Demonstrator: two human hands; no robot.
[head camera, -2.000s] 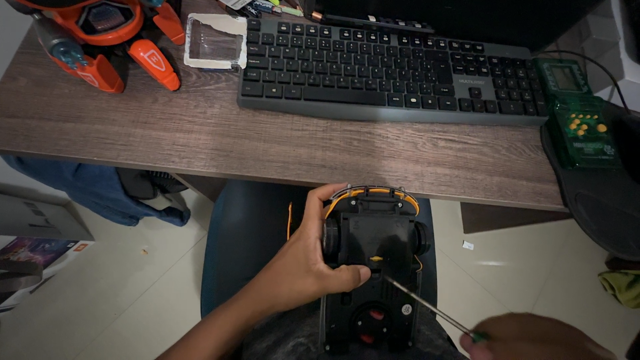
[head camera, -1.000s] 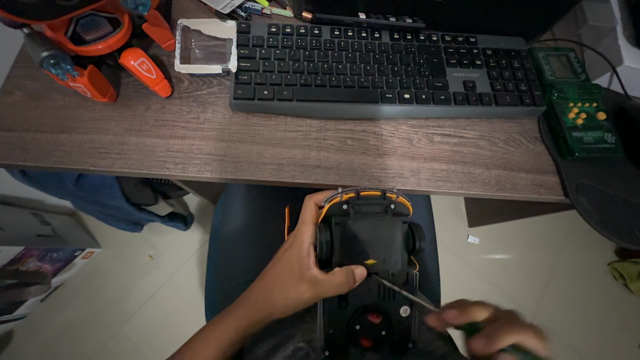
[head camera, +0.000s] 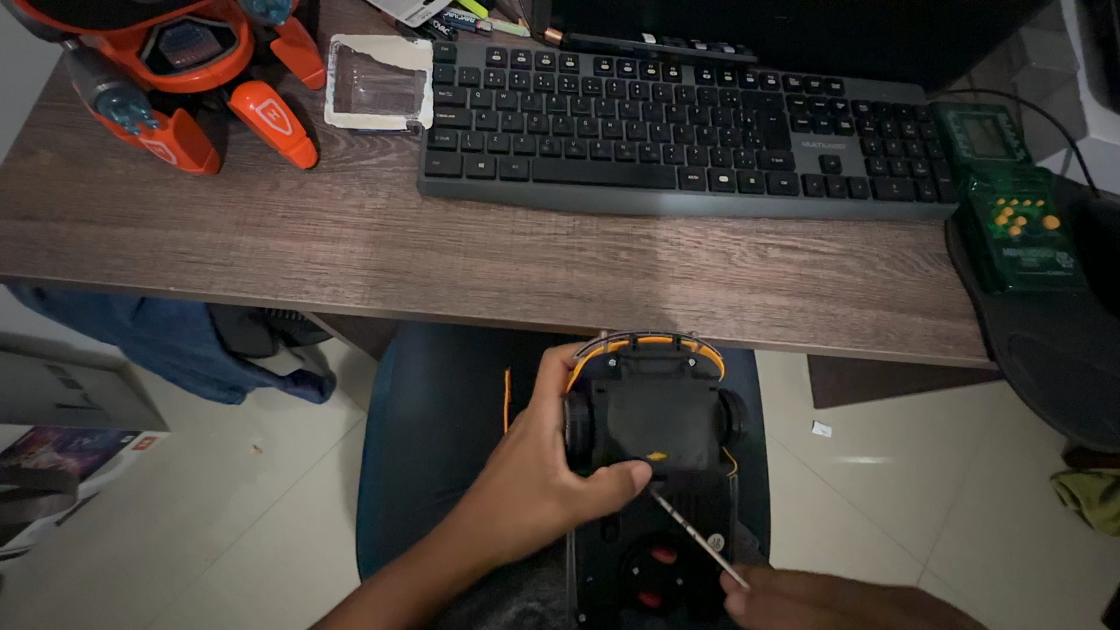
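Observation:
A black wheeled device with an orange curved front (head camera: 656, 420) lies underside up over my lap, past the desk's front edge. My left hand (head camera: 560, 464) grips its left side, the thumb pressed on the underside beside a small yellow mark. My right hand (head camera: 805, 599), at the lower right, holds a thin metal-shafted screwdriver (head camera: 696, 534); its handle is hidden in the hand. The shaft's tip meets the underside just below my left thumb. Lower on the device is a round part with red pieces (head camera: 654, 577).
On the wooden desk (head camera: 525, 254) are a black keyboard (head camera: 682, 131), an orange toy robot (head camera: 192, 52), a white-rimmed clear panel (head camera: 379, 83) and a green handheld game (head camera: 1015, 201) on a dark mouse pad (head camera: 1050, 350). A dark chair seat (head camera: 420, 455) lies below.
My right hand has shifted over the screwdriver, hiding the green handle that showed two seconds ago. My left hand keeps its grip on the device.

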